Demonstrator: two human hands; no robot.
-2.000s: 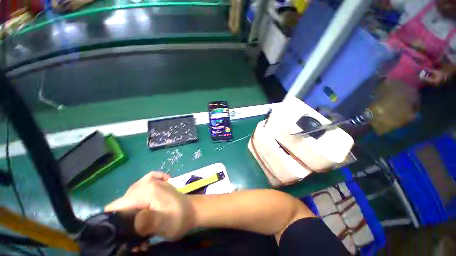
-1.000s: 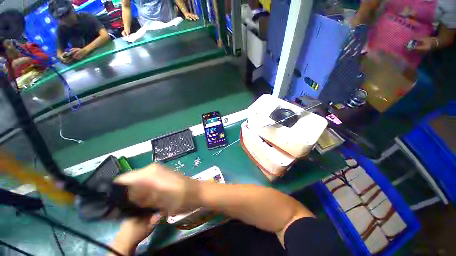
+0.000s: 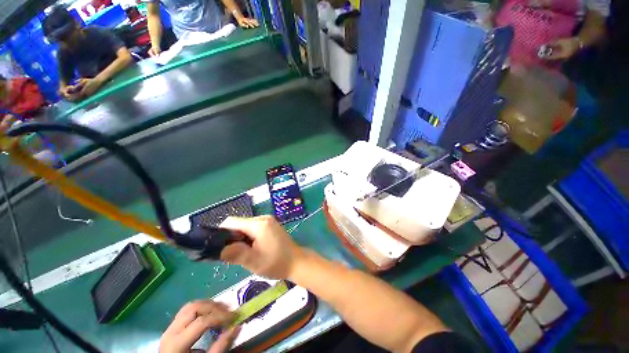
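Observation:
A white housing (image 3: 293, 307) with a brown-orange edge and a dark round centre lies at the bench's front edge. A yellow-green strip (image 3: 261, 303) lies across its face. My left hand (image 3: 196, 327) is at the housing's left end, its fingers at the strip's lower end; whether it grips the strip or the housing is unclear. My right hand (image 3: 256, 247) is closed around the black electric screwdriver (image 3: 201, 240), above and behind the housing. The screwdriver's tip is hidden. A black cable and an orange band run from it to the upper left.
A screw tray (image 3: 224, 209), phone (image 3: 285, 192) and loose screws lie behind the housing. Stacked housings (image 3: 427, 207) stand right, a blue crate of parts (image 3: 461, 303) lower right. A black tray on a green base (image 3: 121, 284) is left. People are across the conveyor and upper right.
My right hand has moved the screwdriver right and up, to behind the housing. My left hand now shows at the housing's left end. The strip and the housing's face are in fuller view.

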